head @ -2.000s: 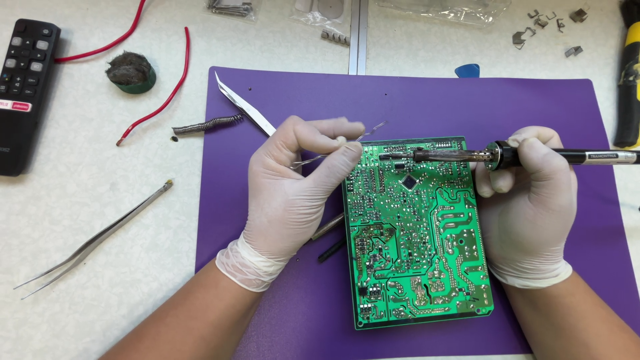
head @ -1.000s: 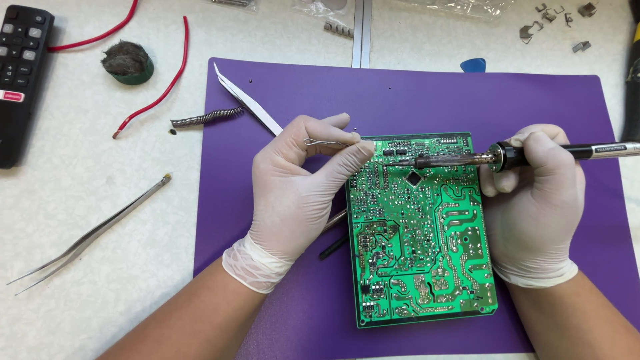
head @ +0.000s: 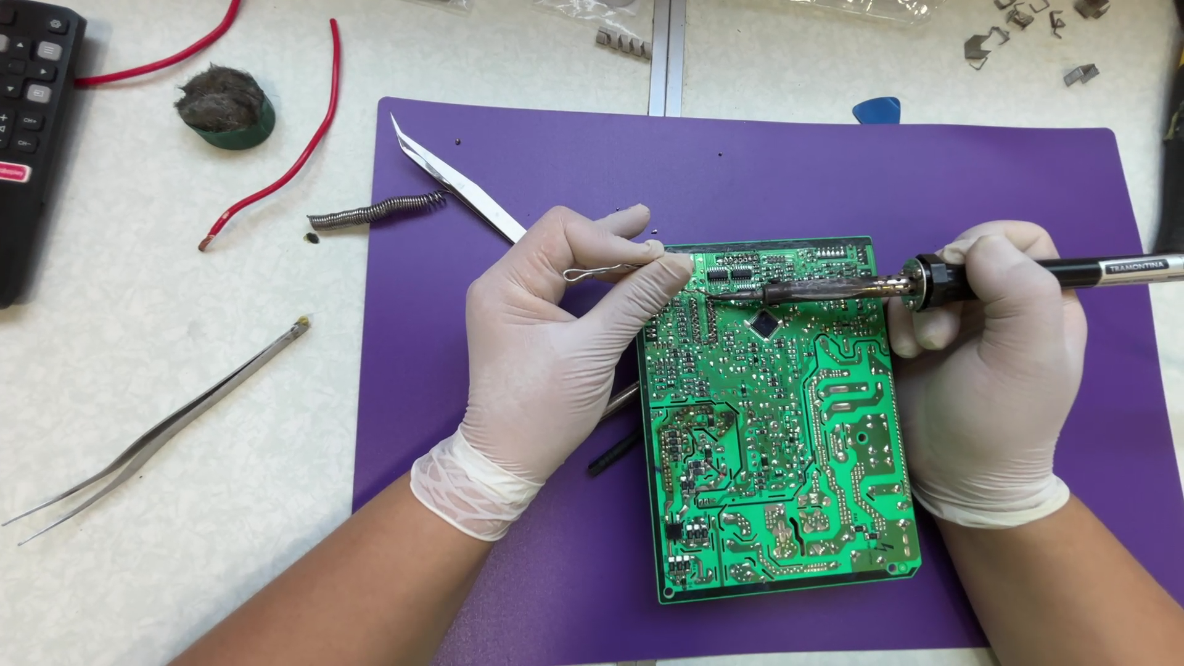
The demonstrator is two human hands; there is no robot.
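Note:
A green printed circuit board [head: 777,425] lies solder side up on a purple mat [head: 555,166]. My gloved left hand [head: 564,333] pinches a thin, looped piece of wire [head: 601,271] between thumb and index finger at the board's upper left corner. In my gloved right hand [head: 999,370] is a soldering iron [head: 934,279] with a black and silver handle. Its tip points left and lies over the upper left part of the board, close to the wire's end; whether they touch I cannot tell. A square black chip [head: 765,323] sits just below the tip.
White-tipped tweezers [head: 462,185] and a coil of solder [head: 379,211] lie by the mat's upper left. Further left are metal tweezers [head: 157,435], a red wire [head: 305,157], a green tub of brown fibre [head: 225,106] and a remote control [head: 32,139]. A blue pick [head: 876,110] touches the mat's top edge.
My left hand has come down onto the board's upper left corner, and the wire has moved from above the board's top edge toward the iron's tip. Both hands keep their hold.

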